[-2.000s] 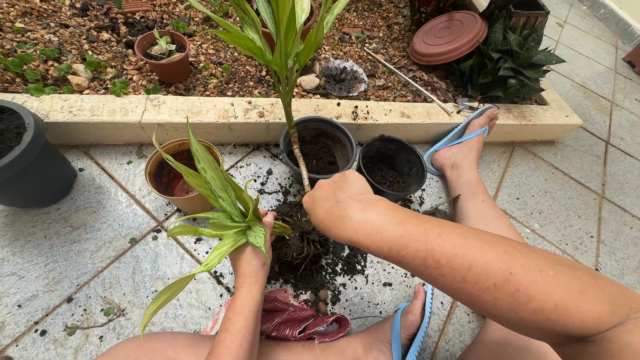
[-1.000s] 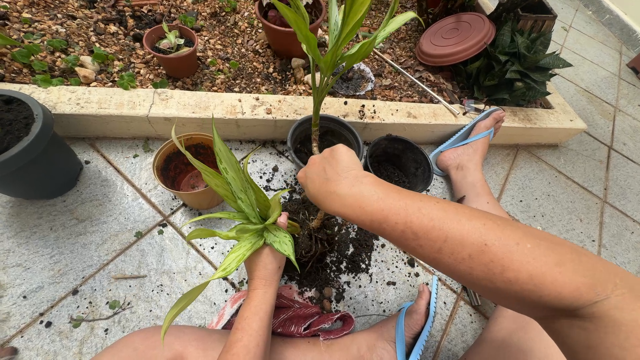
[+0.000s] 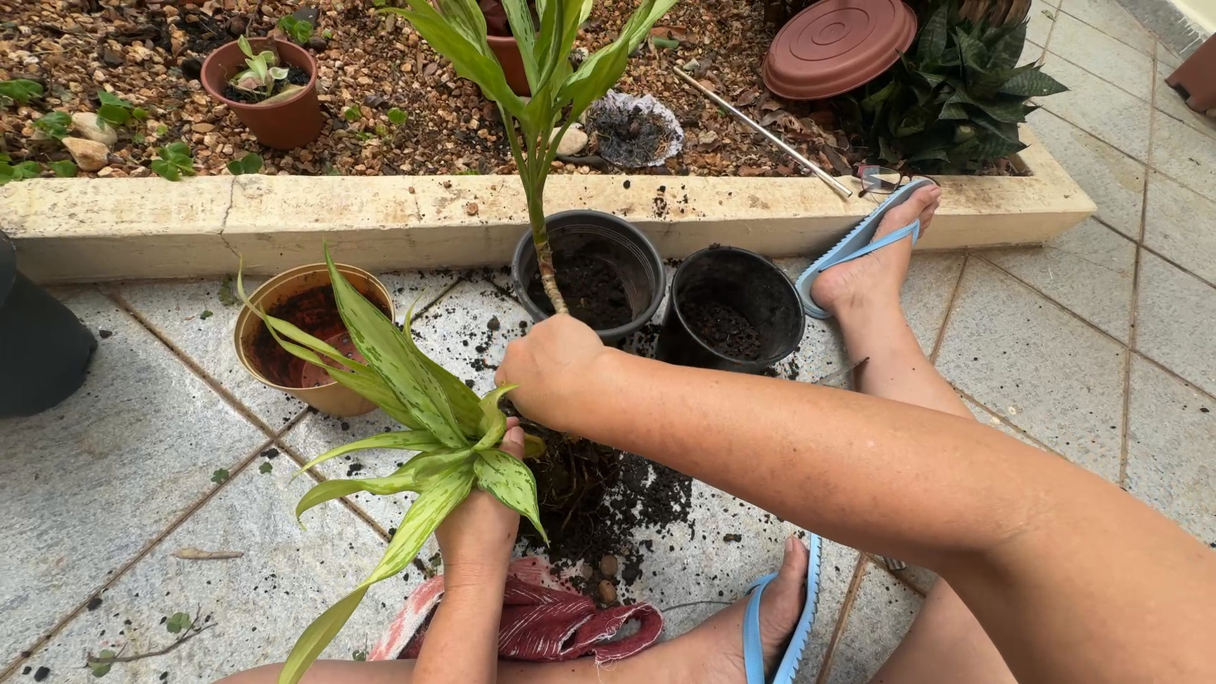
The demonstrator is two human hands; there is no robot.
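My right hand is closed around the lower stem of a tall leafy plant, which stands upright above the soil. Lower and to the left, my left hand grips a shorter plant with variegated leaves; its leaves hide most of the fingers. Beneath both hands lies a root ball with dark soil around it. Behind them are a grey plastic pot and a black plastic pot, both with soil inside. A tan pot with a stained interior is at the left.
A low concrete edging borders the gravel bed, which holds a small terracotta-coloured pot, a brown plastic saucer and a thin rod. Eyeglasses rest on the edging. A red cloth lies near my leg. A large dark pot is at left.
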